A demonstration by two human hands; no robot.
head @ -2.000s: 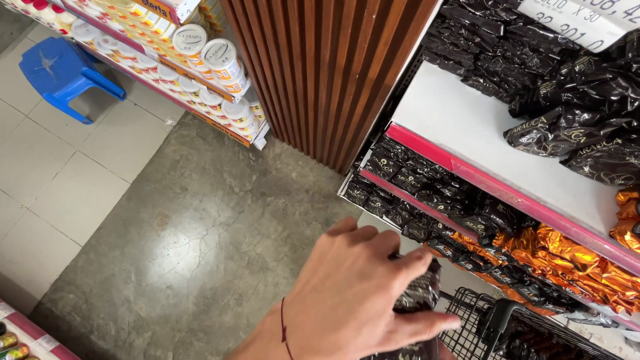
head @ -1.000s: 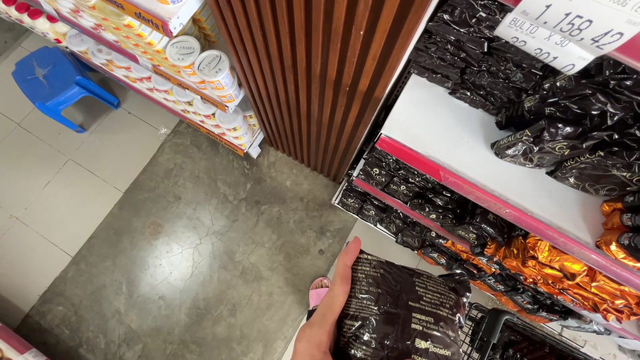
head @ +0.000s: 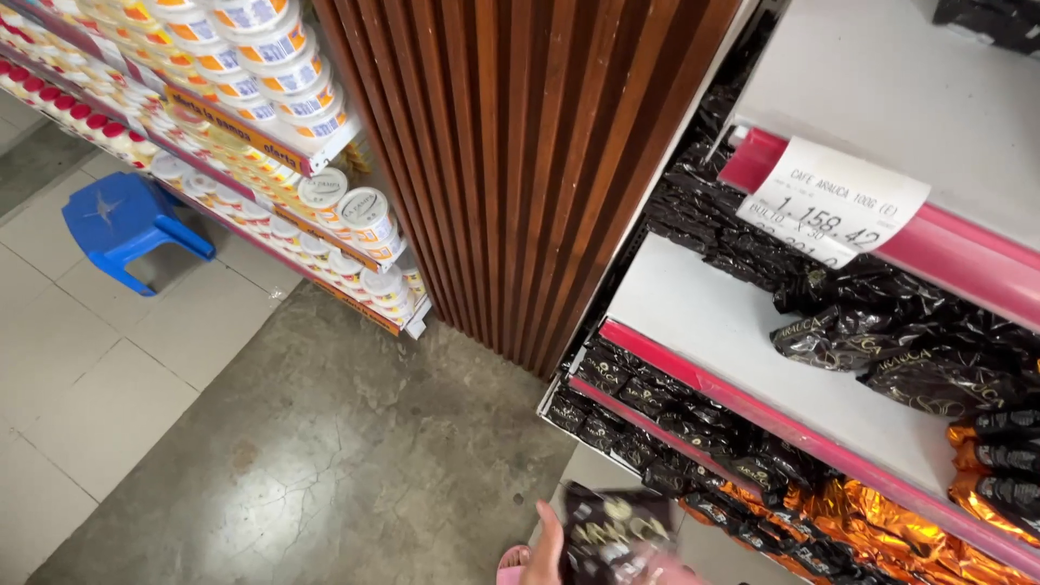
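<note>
A small black foil coffee bag (head: 617, 528) with gold lettering is at the bottom centre, its printed front facing up and blurred. My left hand (head: 546, 546) grips its left edge, thumb upright. Blurred fingers of my right hand (head: 662, 566) lie at the bag's lower right; how they touch it cannot be told. Similar black coffee bags (head: 837, 337) lie on a white shelf (head: 691, 301) at the right, with more on the shelves below. A paper price tag (head: 837, 199) hangs from the pink edge of the shelf above.
Orange foil bags (head: 886, 520) fill the lower right shelves. A brown slatted wood column (head: 520, 162) stands between the shelving units. Stacked white tubs (head: 366, 215) line the left shelves, near a blue plastic stool (head: 134, 223). A pink sandal (head: 510, 566) is on the floor below.
The bag has turned from its text-covered back to its gold-lettered front. Blurred right-hand fingers now show at it. The view has shifted, and the black basket at lower right has left it.
</note>
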